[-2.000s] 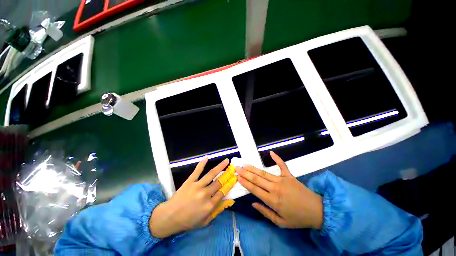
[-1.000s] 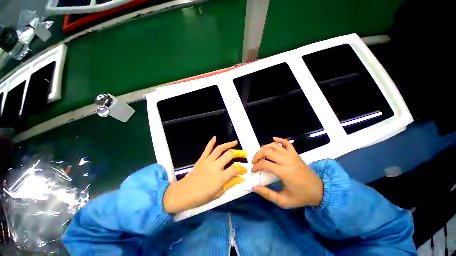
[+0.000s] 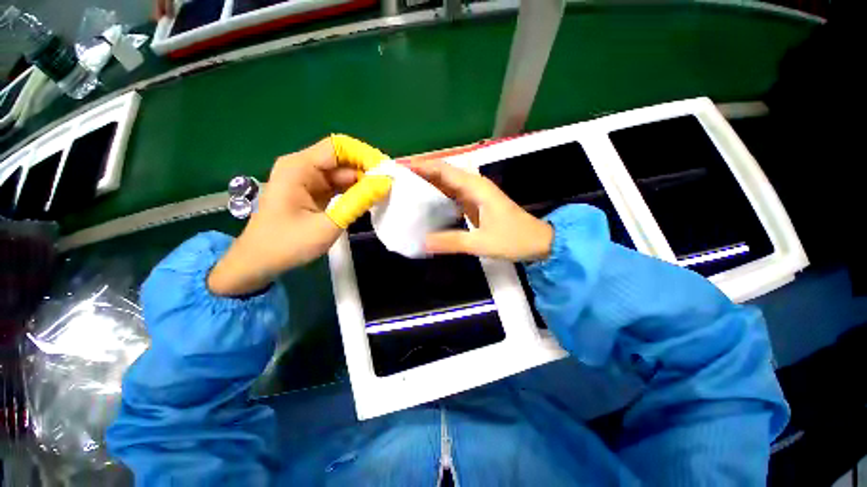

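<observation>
My left hand (image 3: 299, 204), with yellow finger cots, and my right hand (image 3: 490, 217) hold a white wiping cloth (image 3: 411, 207) between them, raised over the left part of the foam tray. The white foam tray (image 3: 433, 382) lies slanted in front of me. Its three pockets each hold a glossy black tablet, screen side up: left (image 3: 428, 285), middle (image 3: 556, 176) and right (image 3: 689, 181). White light lines reflect on the left and right screens. My hands and right sleeve hide parts of the left and middle tablets.
A bottle with a shiny round top (image 3: 243, 195) stands behind my left hand. Crumpled clear plastic (image 3: 81, 357) lies at left. Beyond are a green belt (image 3: 418, 90), another white tray (image 3: 122, 157) at left, and a tray on a red layer (image 3: 204, 40) at the top. A clear bottle (image 3: 57, 62) lies at upper left.
Both hands have risen from the tray's near edge to above the left tablet, and the cloth now shows between them. The tray sits further right and lower in view.
</observation>
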